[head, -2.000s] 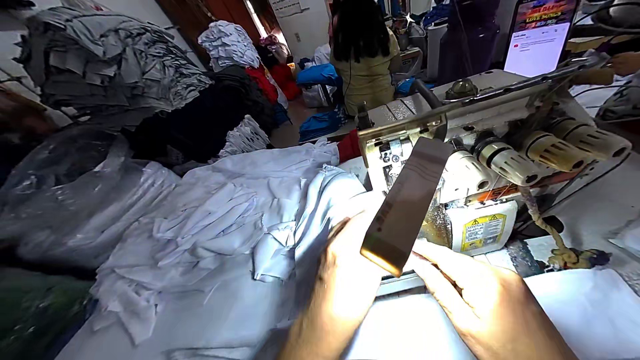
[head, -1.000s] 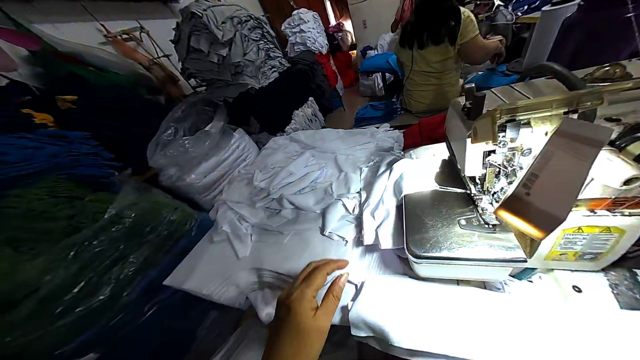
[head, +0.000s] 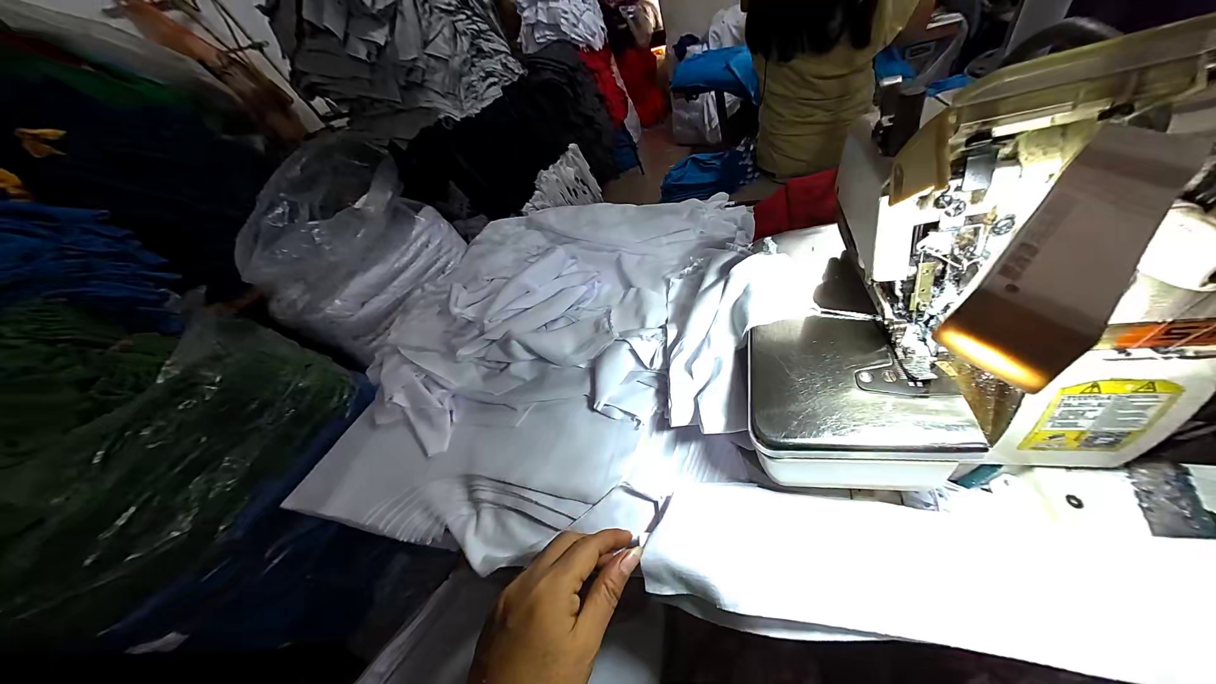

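Note:
My left hand (head: pixel 560 603) is at the bottom centre, back of the hand up, with thumb and index fingertip pinched at the edge of a white fabric piece (head: pixel 807 556). That piece lies flat along the front of the table and runs off to the right. Just beyond the hand, a fanned stack of white fabric pieces (head: pixel 541 437) lies under loose, crumpled white pieces (head: pixel 532 304). An overlock-type sewing machine (head: pixel 959 218) with a shiny metal work plate (head: pixel 826 380) stands to the right, its needle area lit. My right hand is out of view.
A clear plastic bag of white fabric (head: pixel 351 247) sits left of the table pile. Green fabric under plastic (head: pixel 161 456) and blue fabric (head: pixel 76 266) fill the left side. Grey fabric (head: pixel 399 57) is heaped behind. A person (head: pixel 817 95) stands at the back.
Two seconds ago both hands were by the machine; my right hand has since left the view. My left hand has come to the white fabric edge. The view has swung left.

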